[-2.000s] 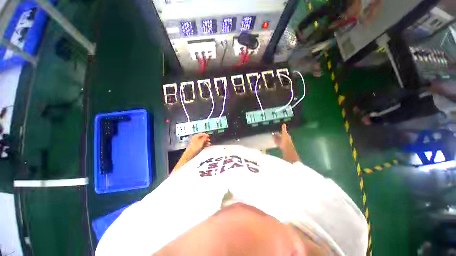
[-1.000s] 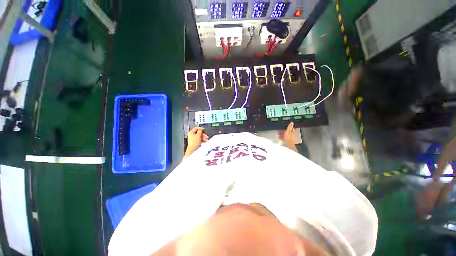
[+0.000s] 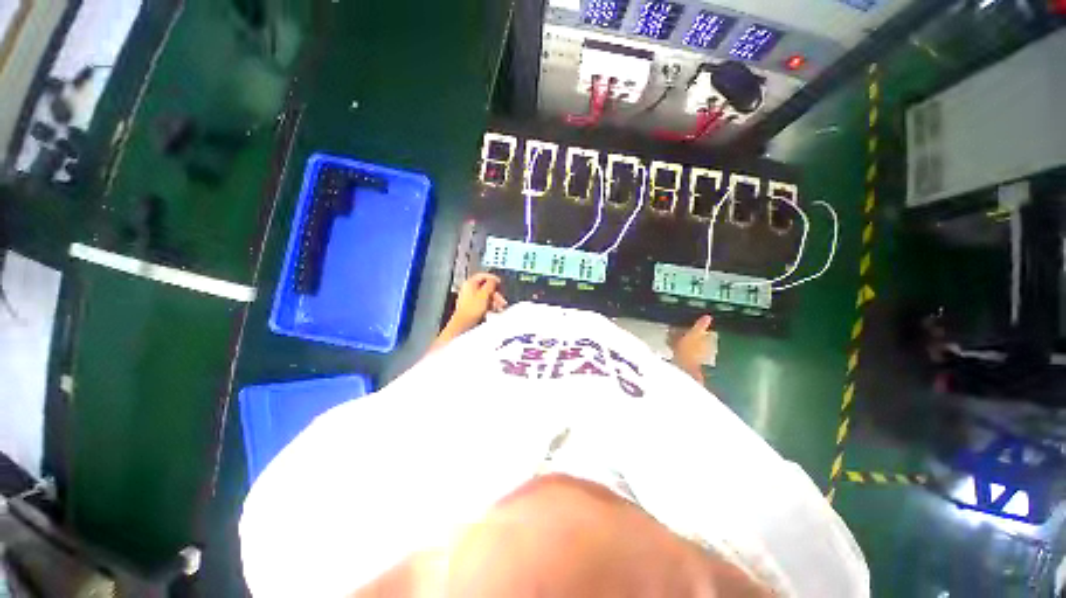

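Observation:
The black test fixture (image 3: 637,251) lies in front of me with a row of framed sockets (image 3: 579,174) along its far side. White cables (image 3: 528,216) loop from several sockets to two pale green port panels, the left panel (image 3: 546,262) and the right panel (image 3: 712,286). My left hand (image 3: 479,294) is at the fixture's near edge by the left panel's left end, fingers bent; I cannot tell if it holds anything. My right hand (image 3: 694,342) is at the near edge below the right panel, partly hidden by my shirt; its grip is unclear.
A blue tray (image 3: 380,263) with black units along its left and far sides lies left of the fixture. Another blue tray (image 3: 304,409) is nearer me. A grey test cabinet (image 3: 561,64) with lit meters and red wires stands behind. Yellow-black tape (image 3: 859,327) marks the floor right.
The view has turned, so the fixture and trays sit further right. My left hand has shifted from the left panel's middle to its left end. The person at the right is no longer clearly visible.

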